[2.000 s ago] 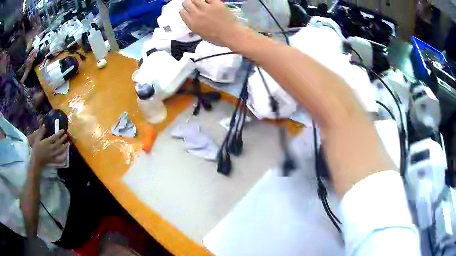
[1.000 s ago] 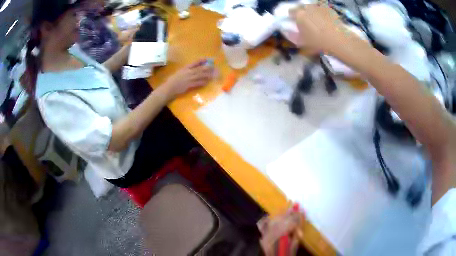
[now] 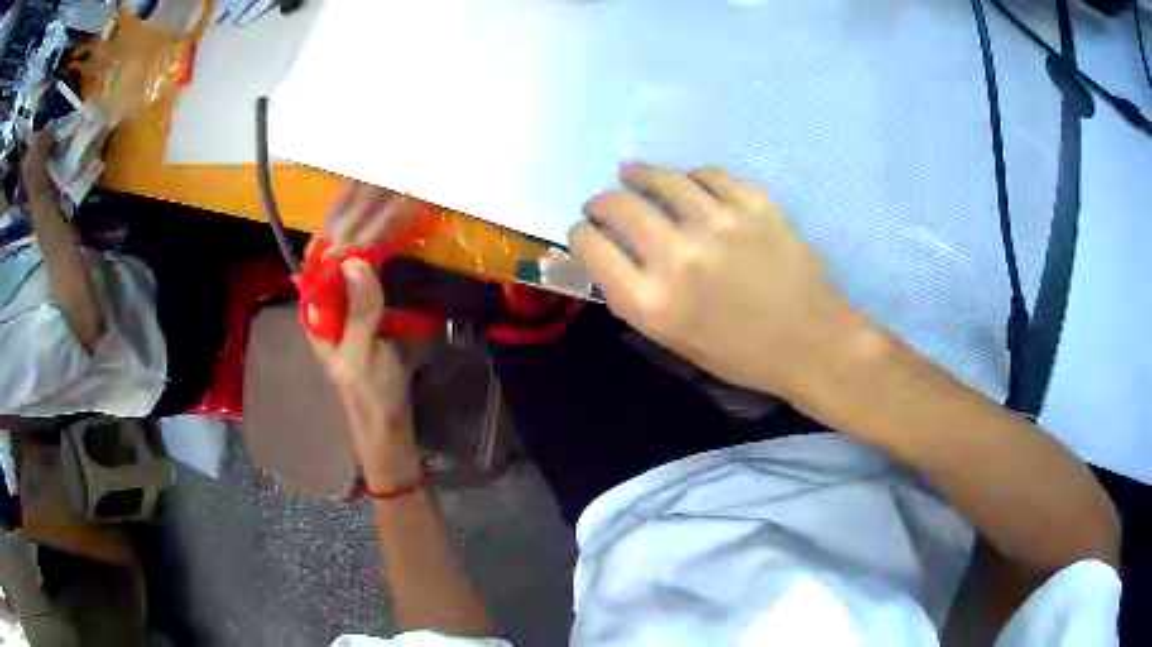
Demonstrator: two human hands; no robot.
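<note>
My left hand (image 3: pixel 360 303) is beyond the table's front edge, closed around the red handle of an air blow gun (image 3: pixel 324 298). Its long thin dark nozzle points up over the orange table edge. My right hand (image 3: pixel 714 278) lies palm down over the white ribbed sheet (image 3: pixel 531 114) at the table edge, fingers slightly apart, with nothing visible in it. Its palm side is hidden. A red hose (image 3: pixel 537 316) shows below the table edge, between my hands.
Black cables (image 3: pixel 1007 190) and a dark strip (image 3: pixel 1059 253) run across the sheets at right. A seated person (image 3: pixel 76 303) is at the left, beside a brown stool seat (image 3: pixel 297 405). A small pale thing (image 3: pixel 564 272) is at the table edge. Plastic and parts lie at top left.
The view has swung down to the table's front edge. My right hand has come back from the white housings at the back. The red gun in my left hand is now in fuller view.
</note>
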